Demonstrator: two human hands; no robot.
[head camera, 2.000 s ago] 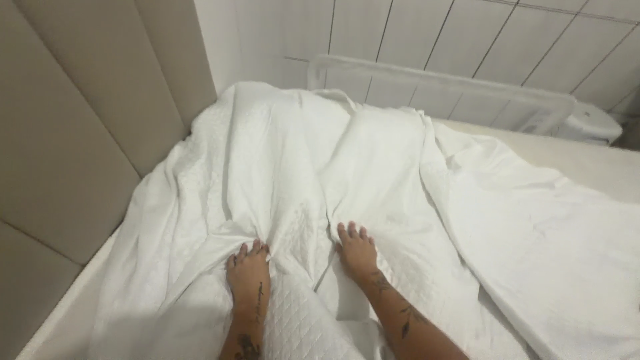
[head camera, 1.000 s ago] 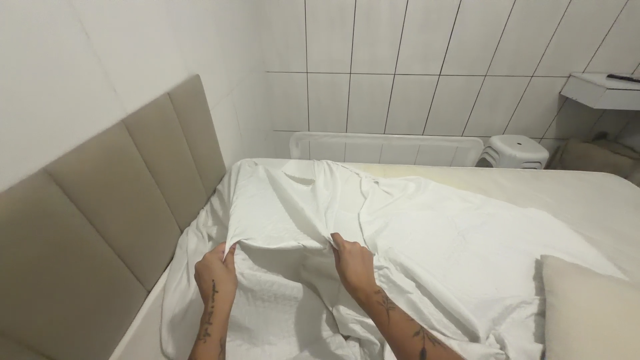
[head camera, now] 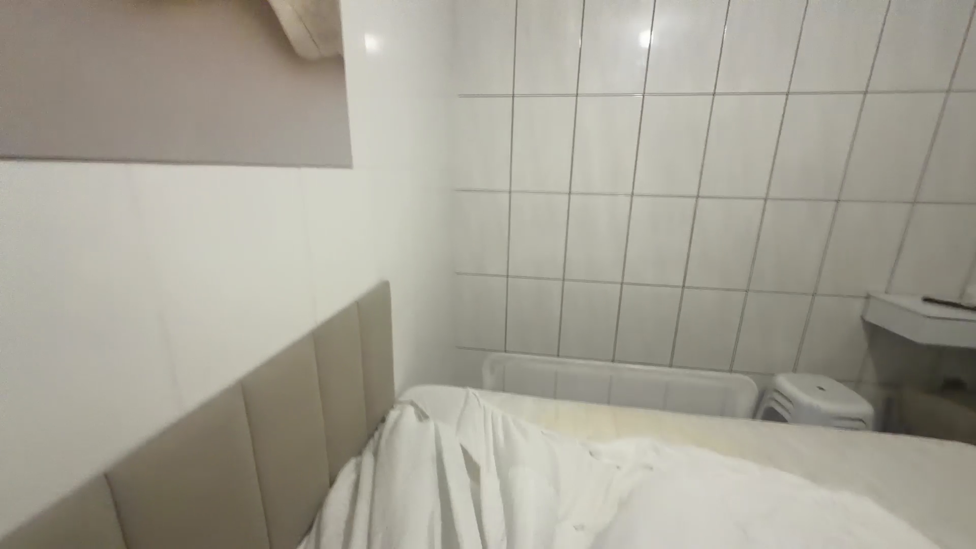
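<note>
White bedding [head camera: 488, 480] lies bunched in folds over the mattress [head camera: 686, 427], close against the beige padded headboard [head camera: 290, 412]. Its near part runs out of the bottom of the head view. Neither my left hand nor my right hand is in the picture, so what they hold or touch is hidden. The mattress surface shows bare along the far side, beyond the folds.
A clear plastic bed rail [head camera: 625, 381] stands along the mattress's far side, by the tiled wall [head camera: 595, 229]. Stacked white plastic stools [head camera: 820, 400] are at the right, below a white wall shelf [head camera: 923, 320]. A panel [head camera: 175, 99] hangs above the headboard.
The view has tilted up strongly. Both hands, which gripped the bedding one second ago, have left the picture. The bedding by the headboard now lies in narrower, tighter folds.
</note>
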